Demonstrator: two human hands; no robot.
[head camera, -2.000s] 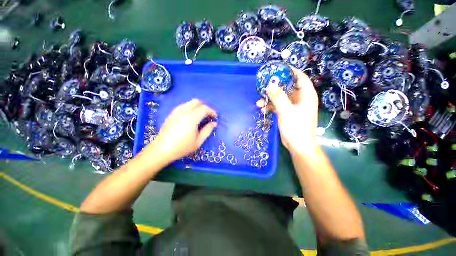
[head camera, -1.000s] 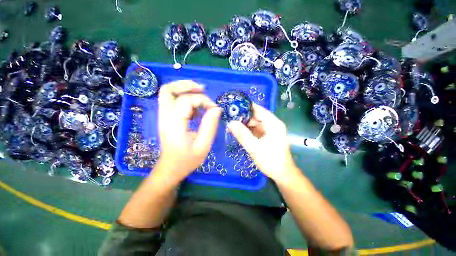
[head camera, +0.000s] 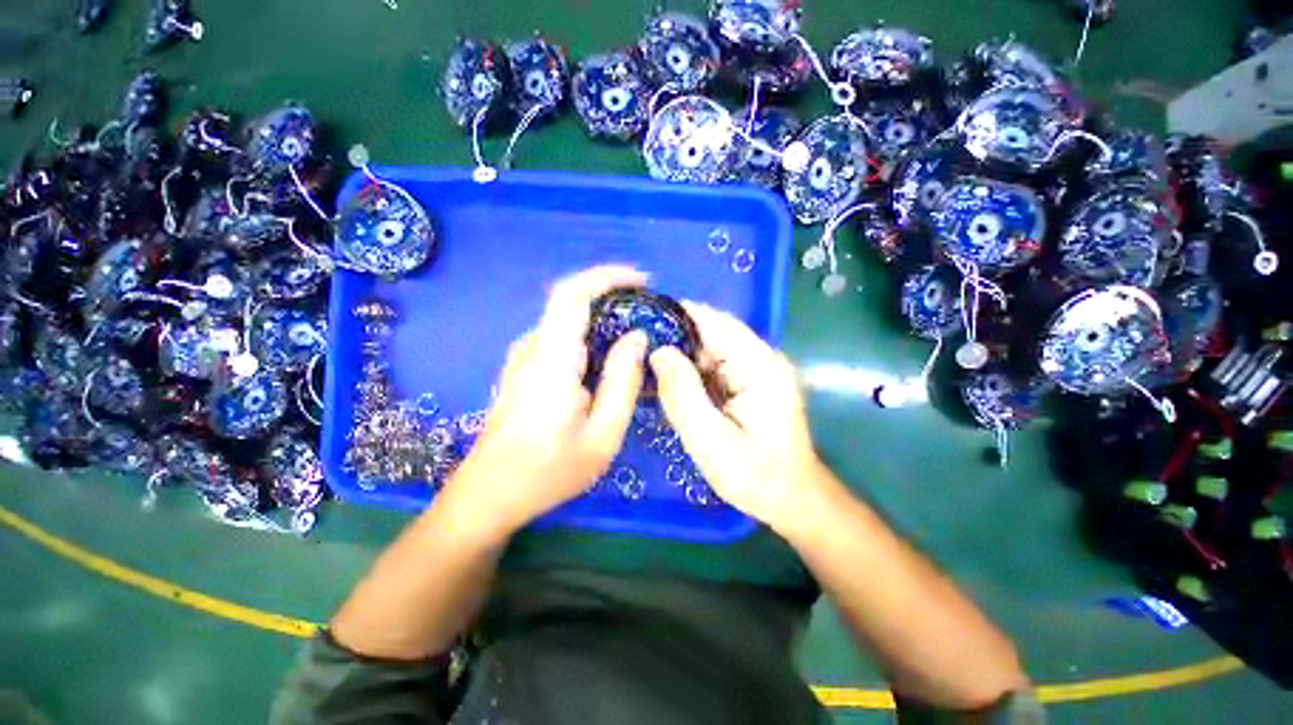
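Note:
A round dark-blue motor unit (head camera: 637, 324) is held between both my hands above the middle of the blue parts tray (head camera: 553, 189). My left hand (head camera: 546, 411) grips its left side and my right hand (head camera: 742, 411) its right side. Both thumbs lie over its near face and cover the hub. I cannot tell if a ring is on it. Thin metal rings (head camera: 404, 442) are heaped in the tray's near left corner. More lie loose near its front edge, partly behind my hands, and two lie at the far right.
One motor unit (head camera: 384, 230) rests at the tray's far left corner. Units with white leads are piled left (head camera: 245, 397) and right (head camera: 988, 227) of the tray. Black units with yellow-green parts (head camera: 1212, 489) are heaped at the far right, near a pale metal bar (head camera: 1231, 99).
My right hand has brought the unit from the tray's right side to the middle. My left hand has risen from the rings and now holds the unit too.

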